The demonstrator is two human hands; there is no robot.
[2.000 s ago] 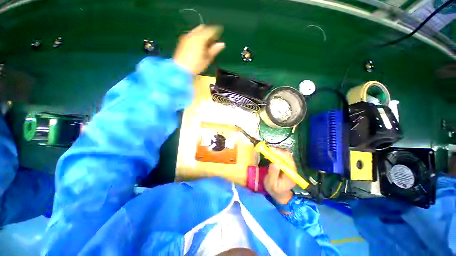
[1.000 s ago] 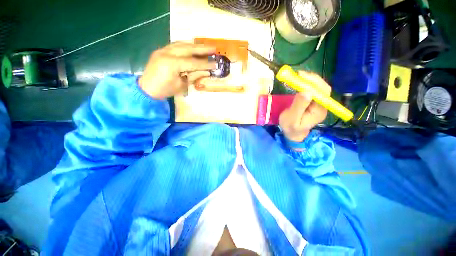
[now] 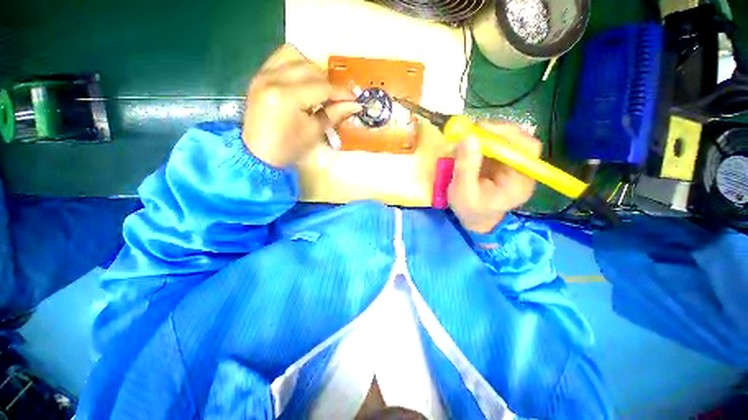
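Note:
The orange-brown jig (image 3: 377, 143) lies on the pale work board (image 3: 377, 182). The round circuit board (image 3: 374, 108), dark with a pale centre, sits on the jig. My left hand (image 3: 287, 107) is at its left with fingertips at the disc's edge; a thin silvery solder wire (image 3: 164, 98) runs from the left to it. What the fingertips pinch is too blurred to tell. My right hand (image 3: 492, 176) holds the yellow soldering iron (image 3: 517, 156) like a pen, its tip near the disc's right side.
The solder spool (image 3: 49, 111) stands far left. The pink block (image 3: 443, 182) is beside my right hand. The tip cleaner (image 3: 525, 33) and the coiled holder (image 3: 435, 8) are at the back. The blue station (image 3: 615, 90), a yellow square piece (image 3: 679, 148) and a fan (image 3: 732, 176) are at right.
My left hand has come down from the back of the bench to the disc. The disc now lies on the jig, and the iron tip has moved close to it.

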